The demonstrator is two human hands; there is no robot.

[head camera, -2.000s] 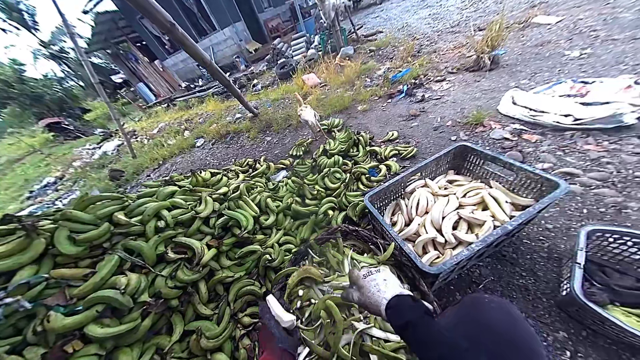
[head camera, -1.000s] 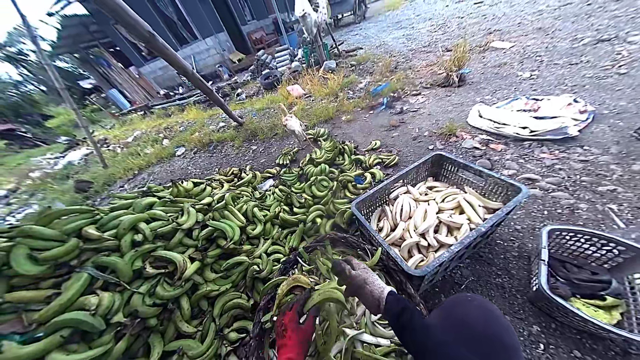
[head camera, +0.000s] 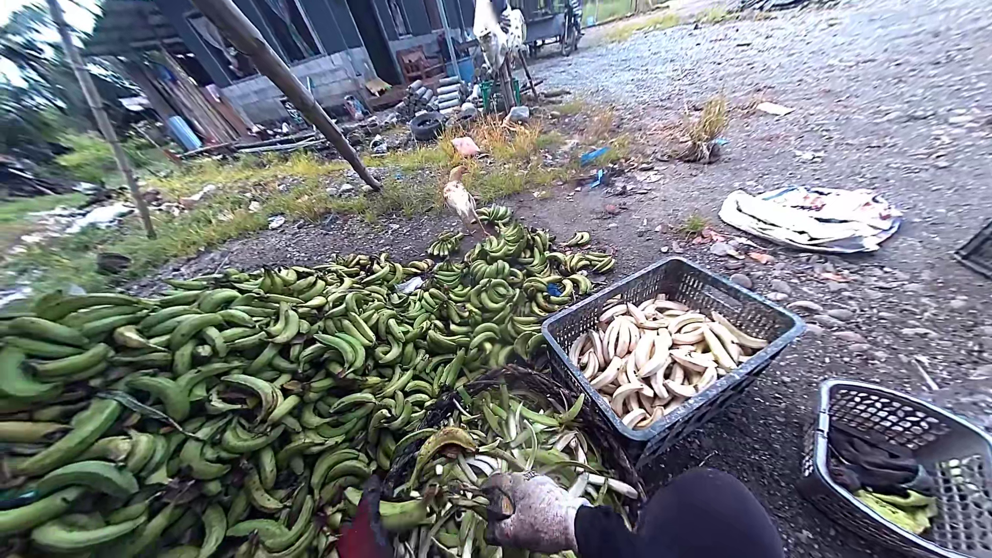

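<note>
My left hand (head camera: pixel 364 527), in a red and dark glove, is at the bottom of the view, its fingers at the end of a green plantain (head camera: pixel 403 513). To its right my right hand (head camera: pixel 535 511), in a soiled white glove, has its fingers curled around a small dark object that I cannot make out. Both hands are over a dark woven basket (head camera: pixel 612 442) of green peels (head camera: pixel 519 422). A large heap of green plantains (head camera: pixel 256 387) spreads on the left. Peeled plantains (head camera: pixel 659 349) lie in a black plastic crate (head camera: pixel 673 442) on the right.
Another black crate (head camera: pixel 868 391) with dark and yellow-green cloth stands at the lower right. A white sack (head camera: pixel 814 221) lies on the gravel. A chicken (head camera: pixel 459 198) stands behind the heap. A slanted wooden pole (head camera: pixel 294 93) rises before a building. My dark-clothed knee (head camera: pixel 701 511) is beside the basket.
Two seconds ago my left hand was at a pale peeled plantain; now it is at a green one. My right hand has moved lower, away from the left hand.
</note>
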